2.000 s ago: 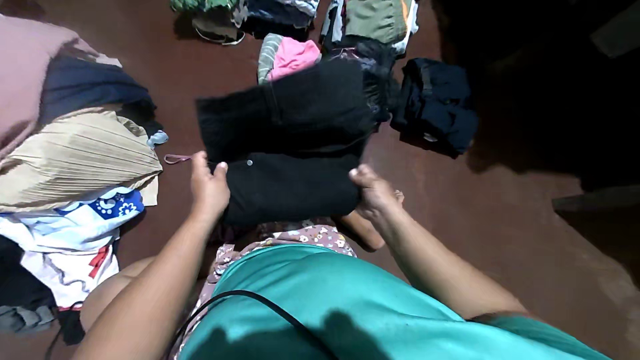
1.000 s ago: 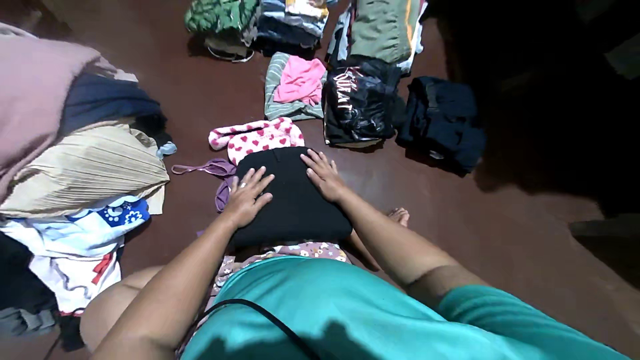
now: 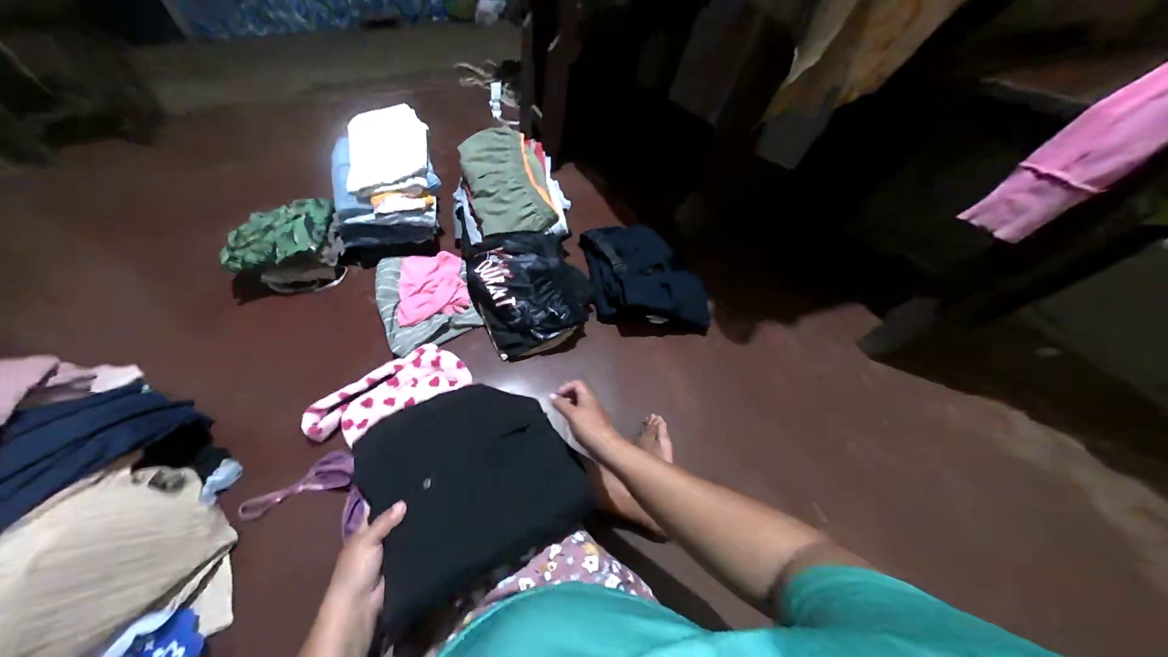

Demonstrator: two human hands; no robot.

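Observation:
A folded black garment with a small metal button (image 3: 474,484) lies over the lap, at the lower middle of the head view. My left hand (image 3: 370,552) grips its left edge, thumb on top, the other fingers partly hidden. Just off its upper right corner is my right hand (image 3: 581,411), fingers curled; whether it touches the cloth I cannot tell. A white cloth with pink and red hearts (image 3: 411,388) pokes out beyond the garment's far edge. Beside its left edge a purple strap (image 3: 310,479) trails on the floor.
Folded stacks stand ahead: white cloth (image 3: 388,151) on top of one, olive shorts (image 3: 502,182), a camouflage garment (image 3: 278,235), a pink cloth (image 3: 433,287), a black printed garment (image 3: 529,297), dark navy clothes (image 3: 643,278). A loose heap with beige cloth (image 3: 109,557) lies left. Pink fabric (image 3: 1077,155) hangs right.
Both hands lay flat on the black garment one second ago; now the left holds its side edge and the right is at its far corner. The view has tilted up and shifted.

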